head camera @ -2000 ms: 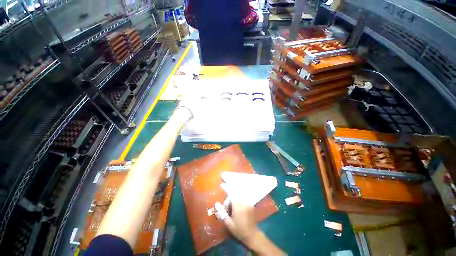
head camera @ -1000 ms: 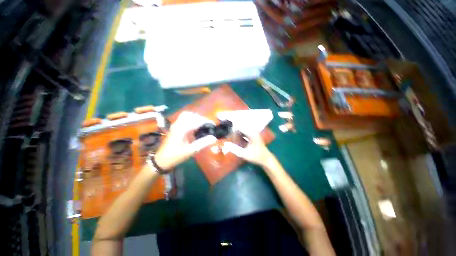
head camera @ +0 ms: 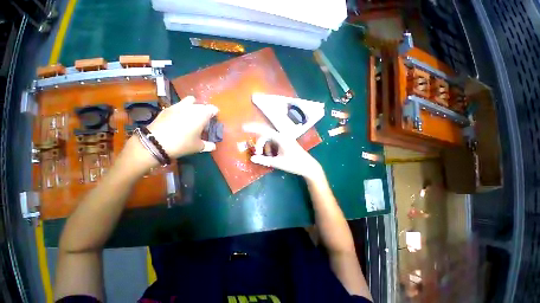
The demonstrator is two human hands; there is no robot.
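My left hand (head camera: 182, 129) holds a black coil part (head camera: 213, 130) above the left side of the red-orange work plate (head camera: 228, 83). My right hand (head camera: 287, 155) is over the plate's lower right, fingers curled at small copper pieces (head camera: 243, 145); whether it grips one is unclear. Another black coil part (head camera: 296, 114) lies on the white folded cloth (head camera: 275, 106). The orange fixture (head camera: 62, 204) at left holds black parts in its middle nest (head camera: 95, 117) and right nest (head camera: 141, 111). No black part shows in its left nest.
The white foam tray (head camera: 248, 23) stands behind the plate. An amber-handled tool (head camera: 220, 45) and pale green tweezers (head camera: 333, 77) lie near it. Loose copper pieces (head camera: 338, 122) and a white card (head camera: 373, 195) are at right. Spare fixtures (head camera: 435, 115) stand by an open cardboard box (head camera: 488, 148).
The view has tilted down and turned. My hands have moved apart, my left with a black part. The other black part now lies on the cloth, and my right fingers are at the copper pieces.
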